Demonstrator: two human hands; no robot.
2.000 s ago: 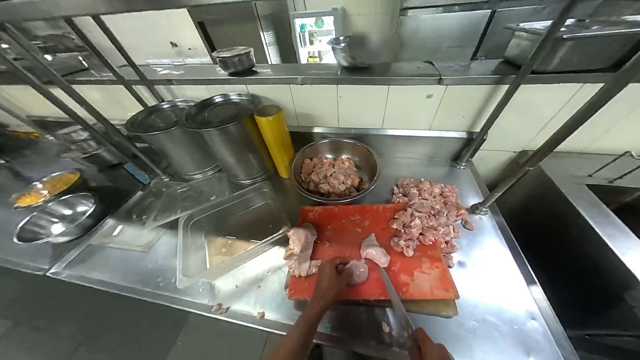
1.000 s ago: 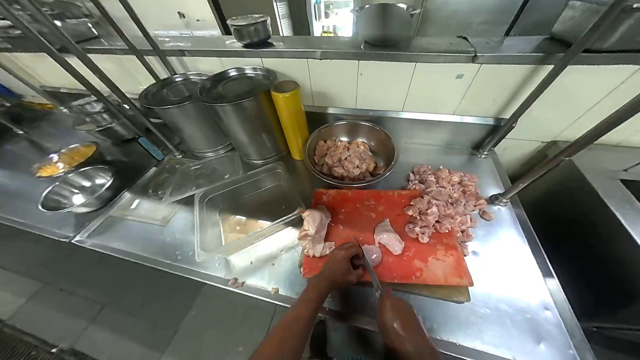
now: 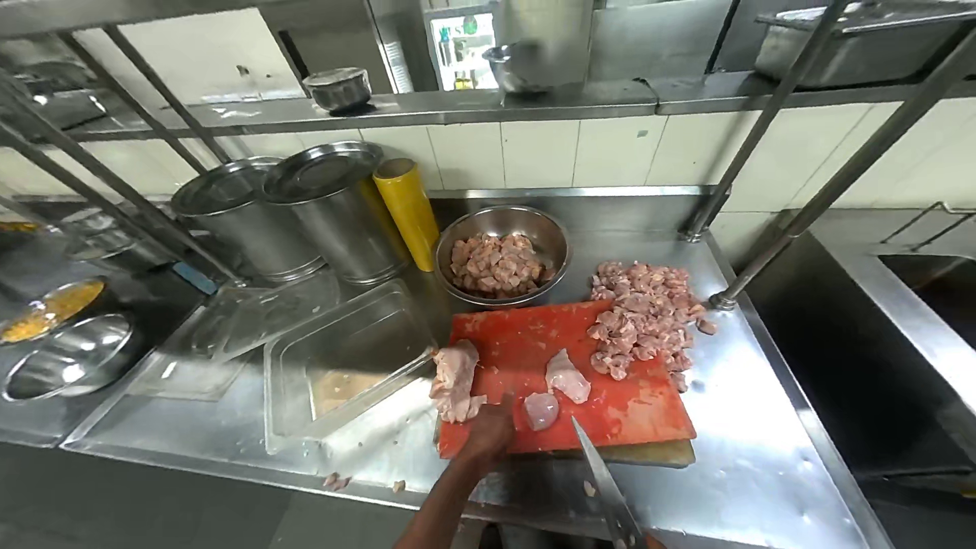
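Observation:
My left hand point(image 3: 490, 433) rests at the lower left of the red cutting board point(image 3: 526, 335), beside a larger piece of raw meat point(image 3: 455, 381); its fingers are blurred. Only a little of my right hand point(image 3: 653, 542) shows at the bottom edge, on the handle of a knife point(image 3: 606, 476) whose tip lies near the board's front edge. Two pale pieces of raw meat, one small and round point(image 3: 540, 411) and one longer point(image 3: 567, 377), lie right of my left hand. Cut meat point(image 3: 646, 316) is heaped at the board's right, and more point(image 3: 499, 265) fills part of a steel bowl point(image 3: 555, 248).
A clear plastic tub point(image 3: 276, 381) stands left of the board. Behind it are lidded steel canisters point(image 3: 343, 221) and a yellow roll point(image 3: 408, 213). Metal posts point(image 3: 770, 130) rise at the right, beside a dark recess. Scraps point(image 3: 335, 482) lie near the counter's front edge.
The knife was against the small piece of meat a second ago; now it is away from it, nearer the board's front edge. My left hand has come off that piece, to its left.

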